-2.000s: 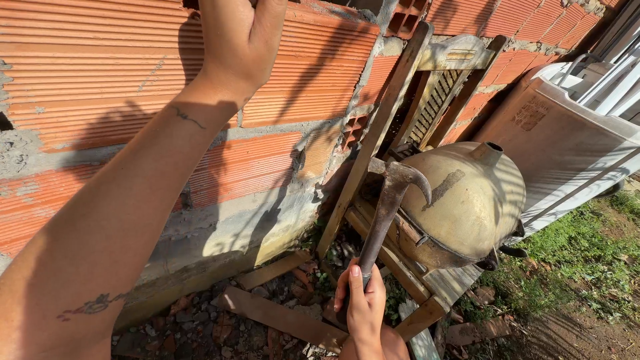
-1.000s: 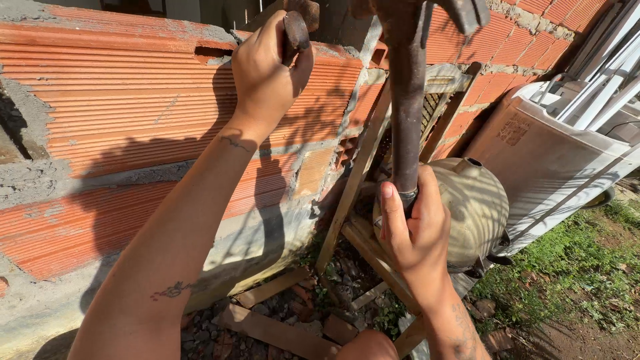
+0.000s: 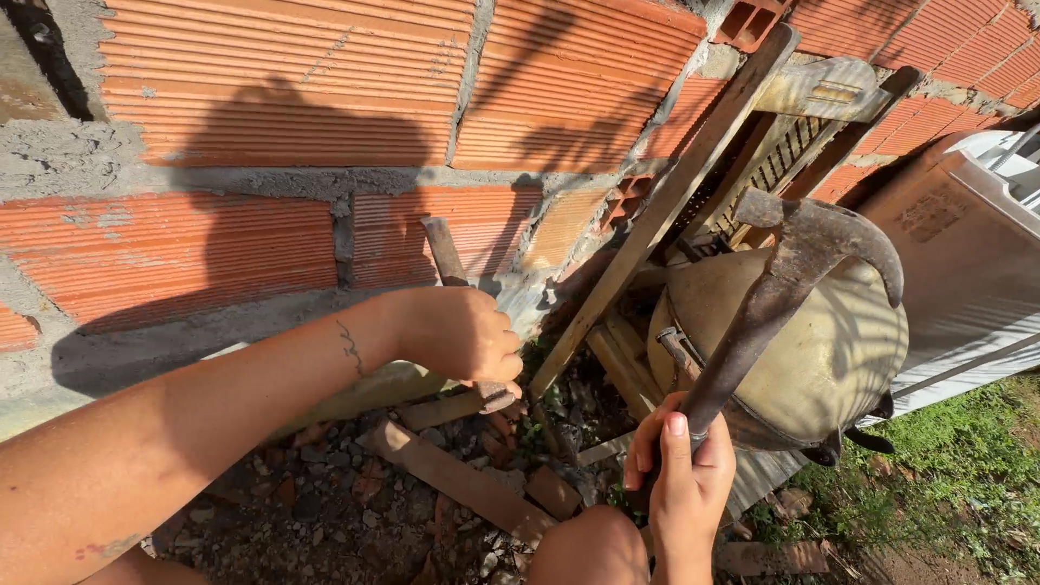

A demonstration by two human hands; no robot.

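My left hand [image 3: 467,337] is closed around a short rusty metal bar, perhaps a chisel [image 3: 445,252], in front of the foot of the hollow clay brick wall [image 3: 292,81]. One end of the bar rises above my fist toward the wall, and the other shows below my fingers. My right hand [image 3: 682,463] grips the handle of a worn claw hammer [image 3: 764,301], its head up and its curved claw pointing right. Behind the hammer sits a round, dull beige metal vessel [image 3: 845,341] on a wooden chair.
The wooden chair [image 3: 666,203] leans near the wall. A large plastic container [image 3: 942,219] holding white pieces stands at the right. Wooden boards [image 3: 463,479] lie on rubble [image 3: 341,512] below my hands. Grass [image 3: 910,471] grows at the lower right. My knee is at the bottom edge.
My left hand has come down from the upper part of the wall with the bar in it. The hammer in my right hand is lower in view than a second ago. The view has tilted downward.
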